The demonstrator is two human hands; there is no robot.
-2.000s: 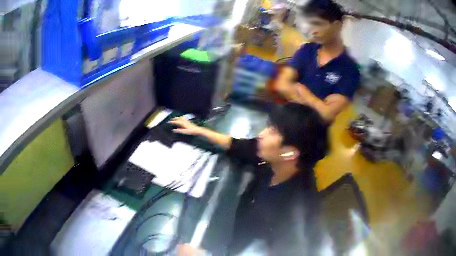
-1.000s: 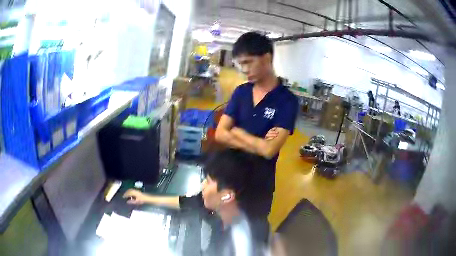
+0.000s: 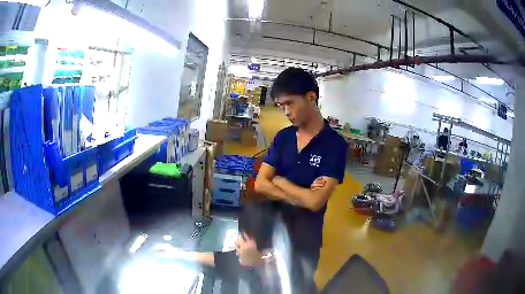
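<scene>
Neither of my hands can be made out in the current view. Nearest in front of me, white paper sheets (image 3: pixel 158 278) lie on the desk, washed out by glare at the lower edge. A seated person (image 3: pixel 259 227) in dark clothing is beside the desk, with one arm stretched over it and a hand up at the face. What the stretched hand touches is lost in the glare. No cable can be made out.
A standing person (image 3: pixel 302 172) in a navy shirt has folded arms. Blue file holders (image 3: pixel 69 172) stand on the shelf (image 3: pixel 34 221) at left. A black box (image 3: pixel 158 198) with a green top, blue crates (image 3: pixel 226 189) and a dark chair back (image 3: pixel 356 278) also show.
The view has tilted up, so the desk has dropped towards the lower edge and glare covers the papers. The seated person now has a hand at the face.
</scene>
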